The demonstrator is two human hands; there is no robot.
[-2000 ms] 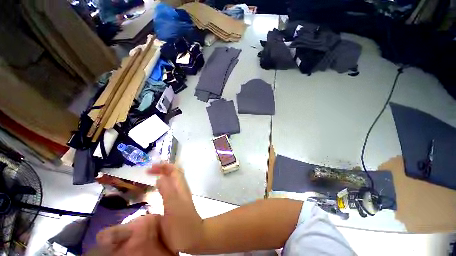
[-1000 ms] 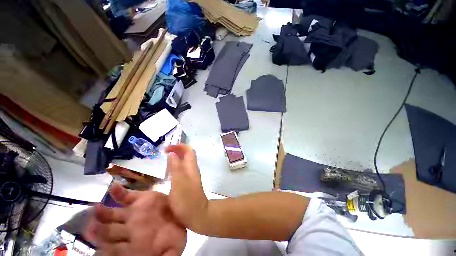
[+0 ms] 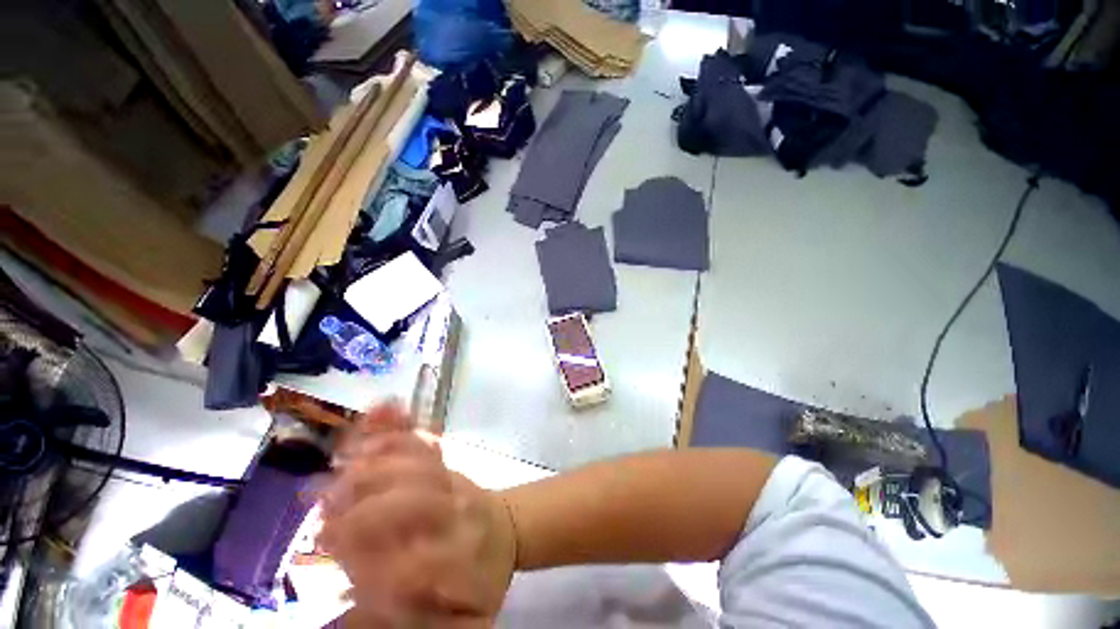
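My right hand and my left hand are together and overlap at the lower left, both blurred. I cannot tell their finger positions apart, and no held object shows. The right forearm crosses below the table edge. The silver and black cutter with a yellow label stands at the lower right on a dark grey-blue fabric strip. A mottled metal bar lies on the strip just behind the cutter.
A boxed phone-like item lies mid-table near cut dark panels. Shears lie on dark fabric at right, over brown card. Card rolls and a bottle clutter the left. A fan stands lower left.
The open, spread fingers seen a second ago are now bunched together with the other hand. The view has shifted, so the table things appear farther right than two seconds ago.
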